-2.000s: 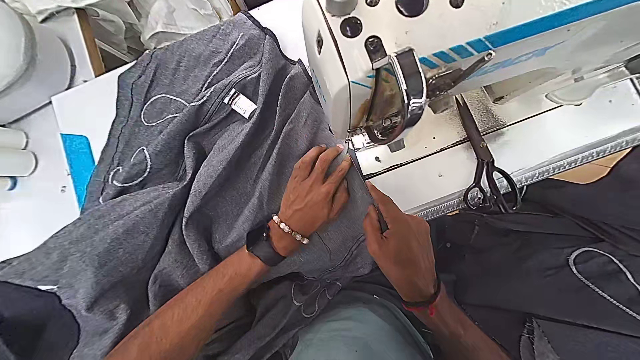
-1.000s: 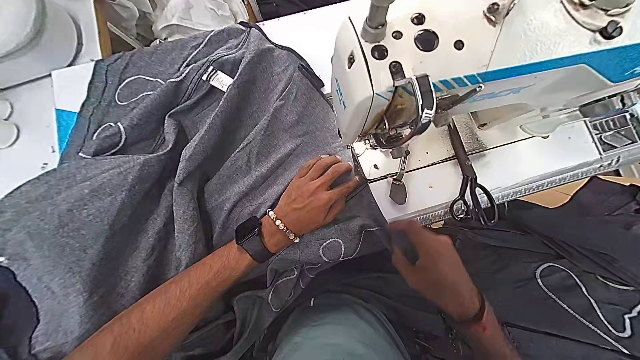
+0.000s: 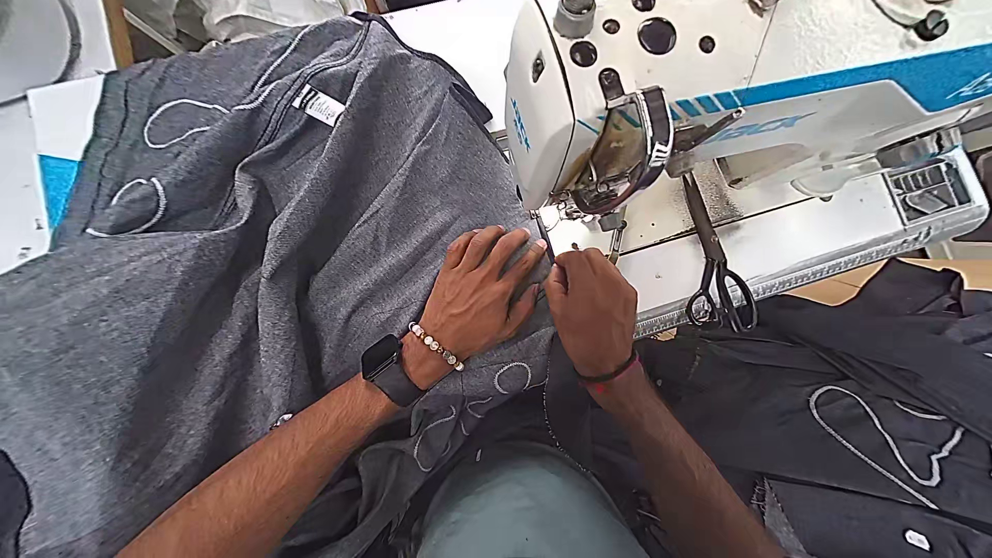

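My left hand (image 3: 484,291) lies palm down on a grey knit garment (image 3: 372,201), its fingertips near the needle area of a Jack sewing machine (image 3: 612,147). Close on its right, my right hand (image 3: 590,306) has its fingers curled on the dark edge of the cloth, just below the presser foot; the fingertips are partly hidden. The garment spreads over the table to the left, with a white label (image 3: 318,105) and loops of pale thread chain (image 3: 182,124) on it. A metal piece hangs beside the presser foot.
Black-handled scissors (image 3: 717,263) lie on the machine bed, right of the needle area. Dark garments (image 3: 744,395) with pale thread are heaped at the lower right. A ruler-marked edge (image 3: 821,271) runs along the bed. White cloth (image 3: 248,19) sits at the upper left.
My right hand has moved up and in beside my left hand, near the presser foot. My left hand stays flat on the grey garment.
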